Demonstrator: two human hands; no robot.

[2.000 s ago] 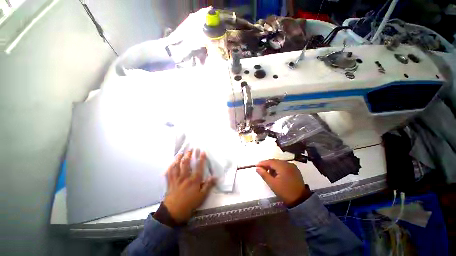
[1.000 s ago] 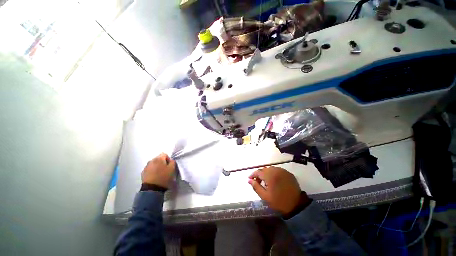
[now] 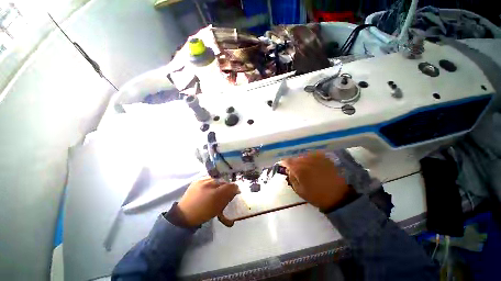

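The light grey fabric piece (image 3: 159,192), white under the lamp, lies folded left of the needle, one end reaching my left hand (image 3: 206,200). My left fingers are bent together at the fabric end, just left of the presser foot (image 3: 254,178); whether they grip it is unclear. My right hand (image 3: 318,178) is curled under the arm of the white sewing machine (image 3: 329,118), right of the needle. A small dark thing shows at its fingertips; whether it is held cannot be told. Glare hides detail around the foot.
A large grey panel (image 3: 85,192) lies at the left. A plastic bag (image 3: 351,170) is partly hidden behind my right hand. A black phone-like slab (image 3: 442,197) is at the right. A yellow-green topped cone (image 3: 196,49) and camouflage fabric (image 3: 241,55) are behind the machine.
Both hands have moved from the table front up to the needle area, my right hand now under the machine arm. The fabric has shifted and lies folded further left. The camera view has also shifted.
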